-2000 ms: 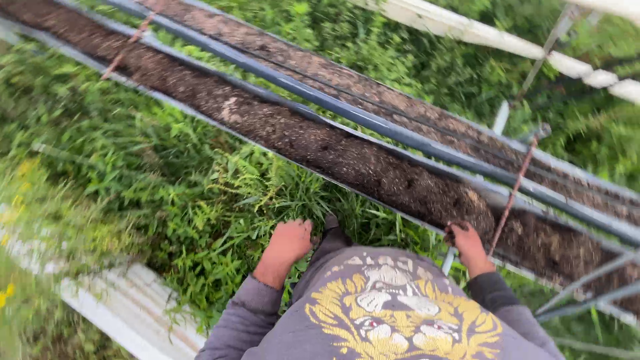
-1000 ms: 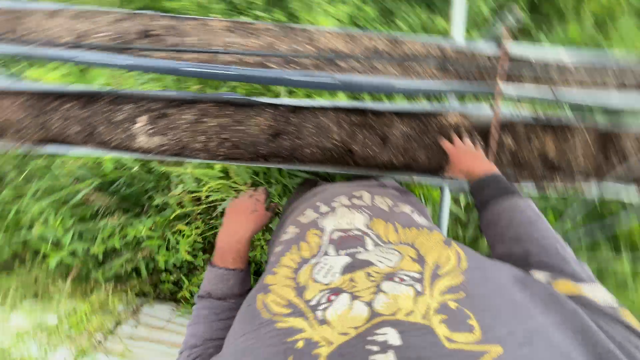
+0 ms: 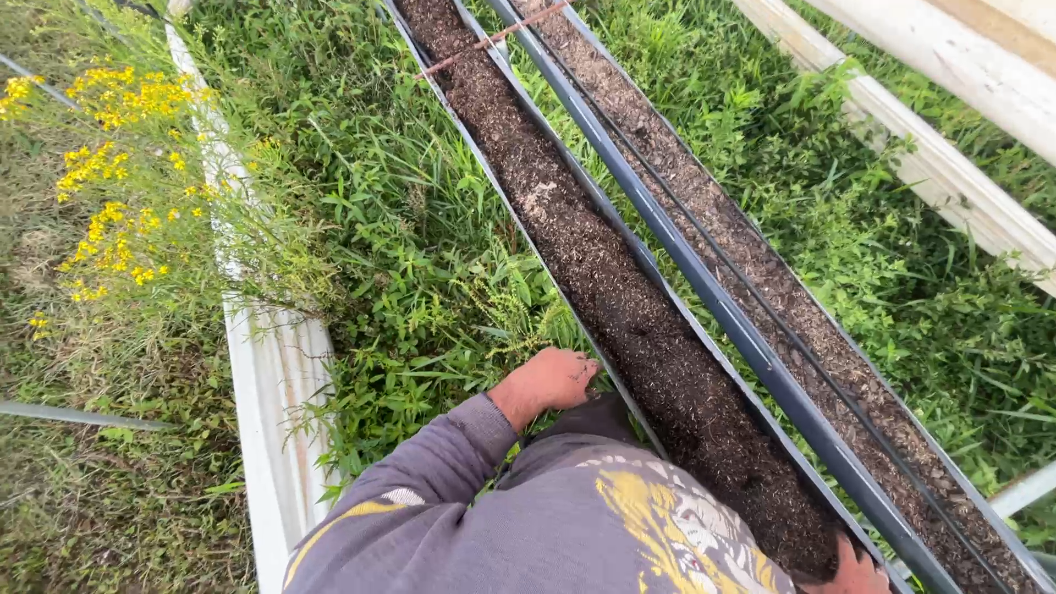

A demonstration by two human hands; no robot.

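A long narrow trough of dark soil runs diagonally past my body. My left hand, with soil on its fingers, is beside the trough's near edge; its fingers are bent and partly turned away, so whether it holds anything is unclear. At the bottom right my right hand rests at the soil near the trough's far wall, its fingers partly spread and its lower part cut off by the frame. A rusty metal rod crosses the trough near the top.
A dark pipe runs alongside, then a second soil-filled trough with a thin black hose. White gutter-like lengths lie left and upper right. Weeds and yellow flowers grow around; a metal bar is at left.
The view has turned strongly. My right hand, spread over the soil beside the rusty rod one second ago, is now low at the frame's edge. My left hand remains on the trough's near side.
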